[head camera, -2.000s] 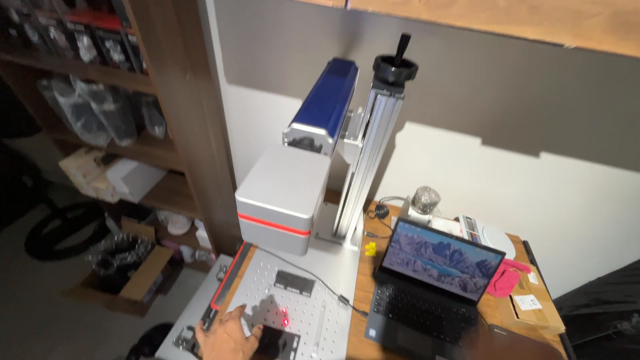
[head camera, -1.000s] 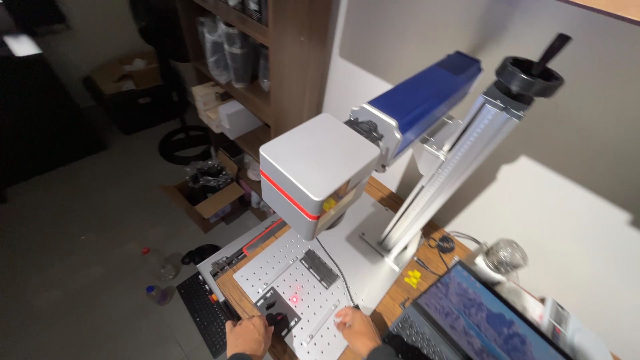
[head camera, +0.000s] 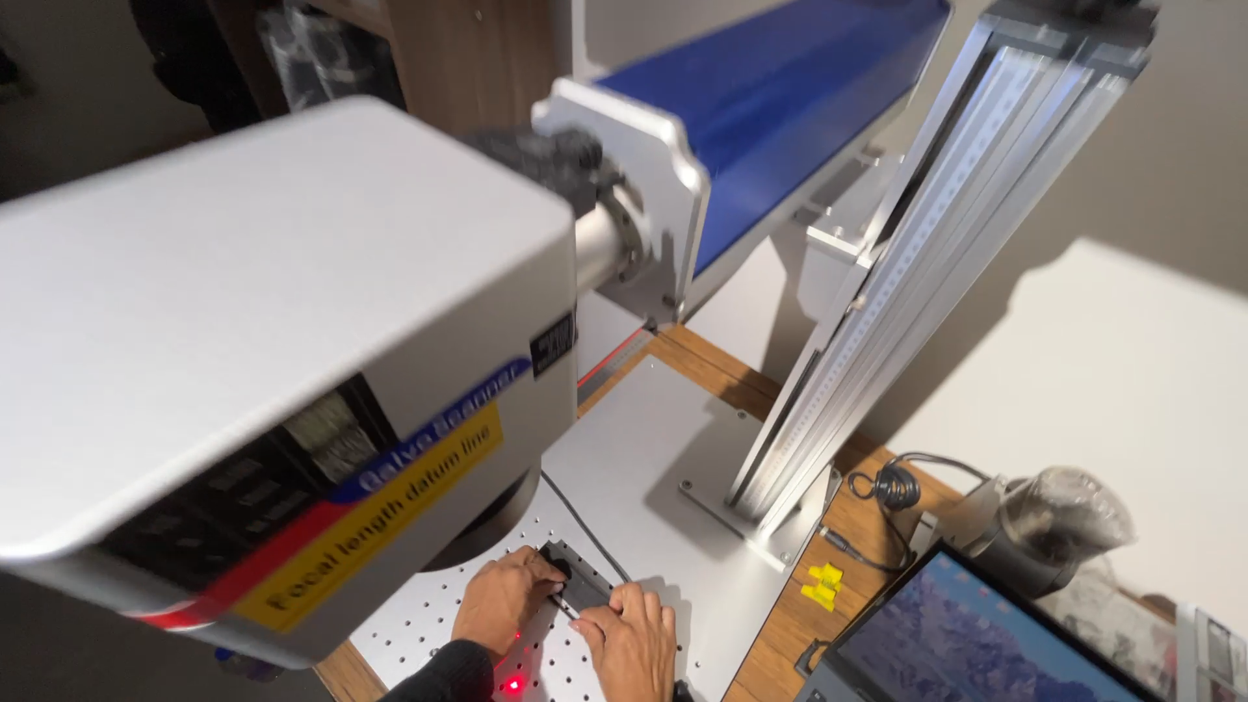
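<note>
On the perforated metal work plate (head camera: 419, 624) of a laser marking machine lies a dark flat plate (head camera: 585, 585). My left hand (head camera: 507, 595) has its fingertips at the upper left end of that dark plate. At its lower right end is my right hand (head camera: 632, 634), thumb and fingers bent close to the edge. Whether the fingers grip the plate or only touch it cannot be told. A red laser dot (head camera: 515, 684) shines on the work plate between the wrists. Above the hands hangs the scanner head (head camera: 292, 322), joined to a blue laser housing (head camera: 799, 107).
An aluminium column (head camera: 877, 292) rises right of the hands. A thin black cable (head camera: 585, 526) crosses the base. On the wooden table are a yellow plastic piece (head camera: 824, 587), a coiled cable (head camera: 895, 487), an open laptop (head camera: 965, 634) and a clear container (head camera: 1068, 517). Shelving stands behind.
The view has moved much closer to the scanner head. My hands, apart one second ago, are now close together at the dark plate. Two seconds ago only my left hand was in view.
</note>
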